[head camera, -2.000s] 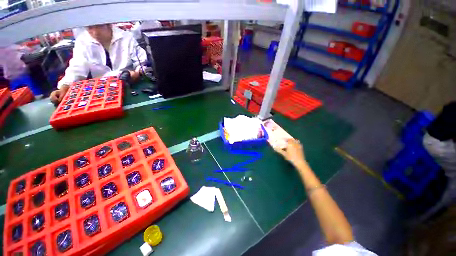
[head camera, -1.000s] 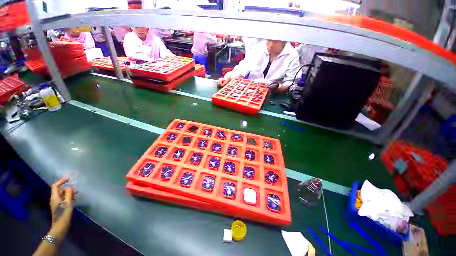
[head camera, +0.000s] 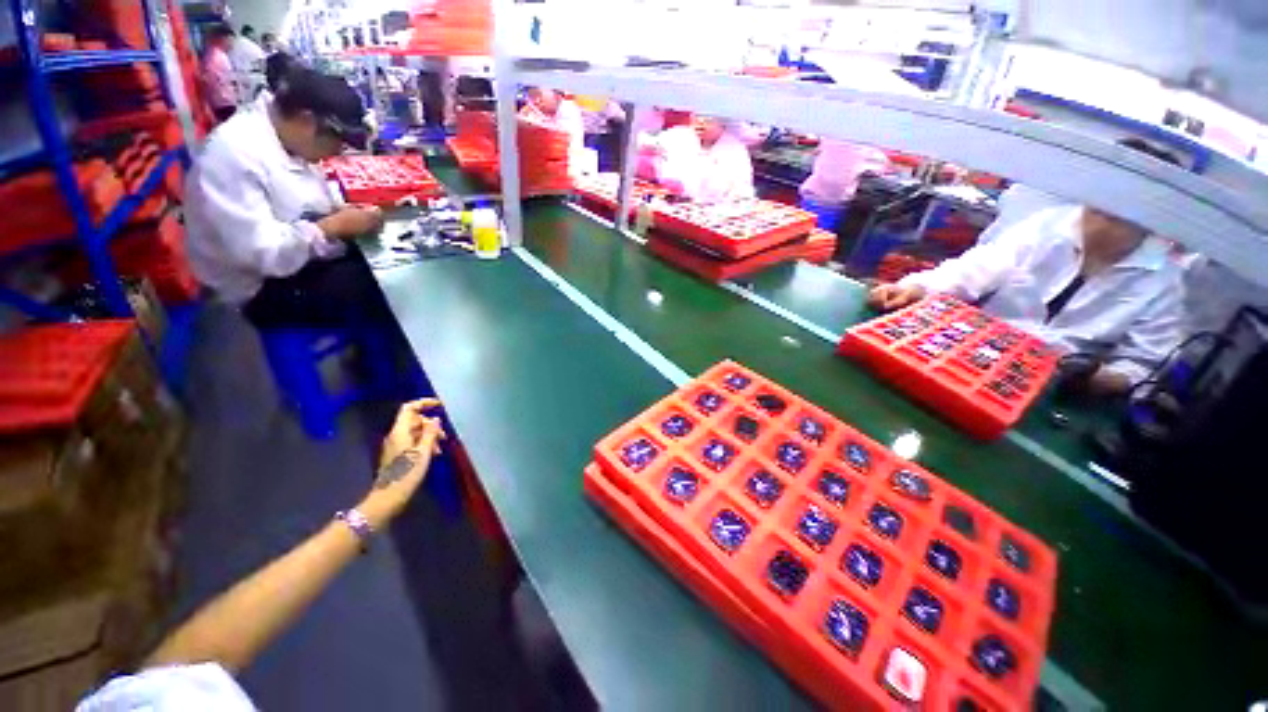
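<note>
My left hand (head camera: 408, 452) reaches out at the left edge of the green bench, a bracelet on its wrist. Its fingers are a little apart and I see nothing held in them. A small dark patch shows on the back of the hand. My right hand is not in view. The stacked orange-red trays (head camera: 752, 572) lie on the bench to the right of my left hand. The top tray holds dark watch-like units (head camera: 816, 524) in its pockets, and one pocket near the front holds a white piece (head camera: 904, 675).
A seated person in white (head camera: 262, 202) works at the far left end, near a yellow-labelled bottle (head camera: 485, 234). Another person (head camera: 1099, 271) sits across the bench behind an orange-red tray (head camera: 951, 359). A metal upright (head camera: 508, 132) and a blue stool (head camera: 309, 378) also show.
The view has swung left. The right hand seen earlier at the pale card is out of view, as are the blue bin and yellow pot. My left hand now reaches farther forward along the bench edge.
</note>
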